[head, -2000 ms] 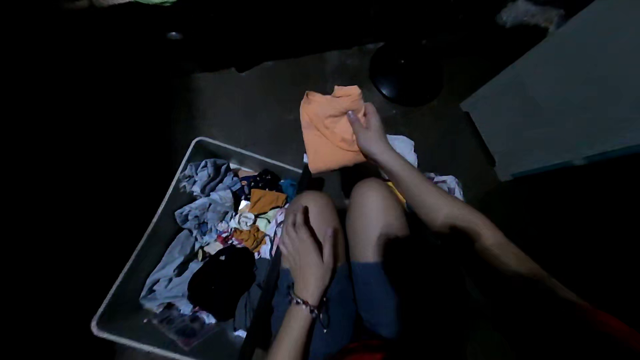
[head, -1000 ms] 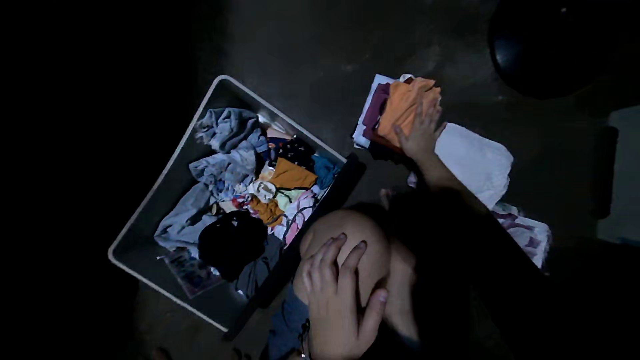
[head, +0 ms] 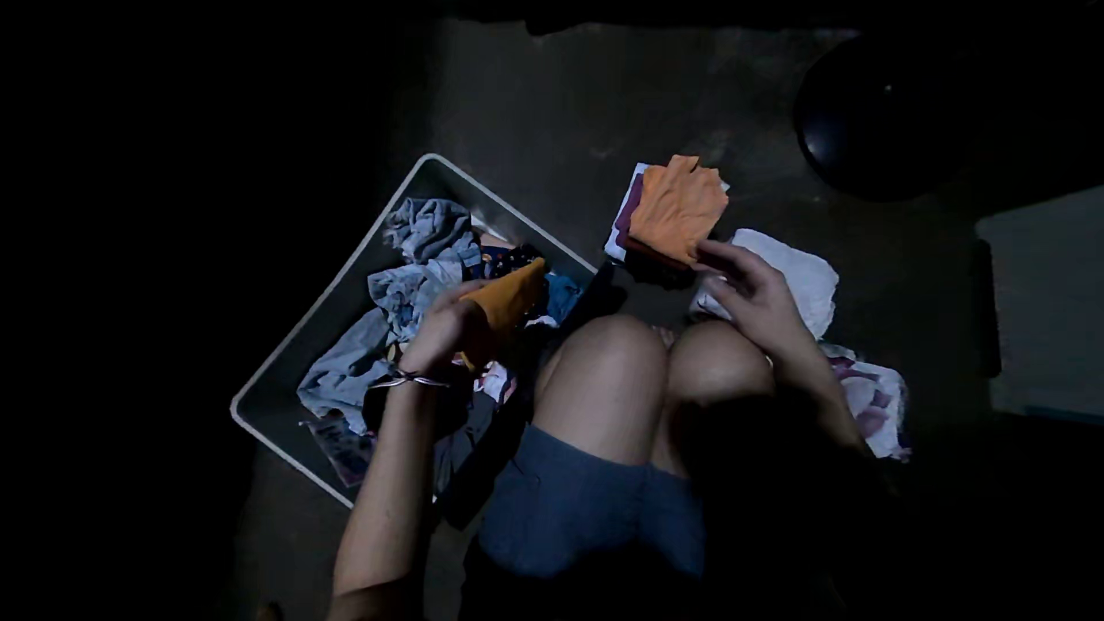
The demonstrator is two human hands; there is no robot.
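My left hand (head: 447, 328), with a bracelet at the wrist, grips a mustard-yellow cloth garment (head: 507, 304) over the plastic bin (head: 315, 319). Blue-grey garments (head: 345, 358) and other crumpled clothes lie in the bin. To the right, my right hand (head: 749, 289) has its fingers apart beside the lower edge of a folded orange garment (head: 679, 207); whether the fingertips touch it is hard to tell. That garment rests on top of a stack with maroon cloth (head: 630, 207) and white cloth. A folded white cloth (head: 789, 272) lies beyond my right hand.
A white cloth with a purple pattern (head: 871, 405) lies by my right forearm. A dark round object (head: 871, 121) stands at the upper right, and a grey flat-sided object (head: 1048, 302) at the right edge. My bare knees are between the bin and the folded cloths. The surroundings are very dark.
My left hand has left my knee and taken hold of the mustard-yellow garment, which lay in the bin before. My right hand has drawn back from the orange garment, laid on the stack a second ago.
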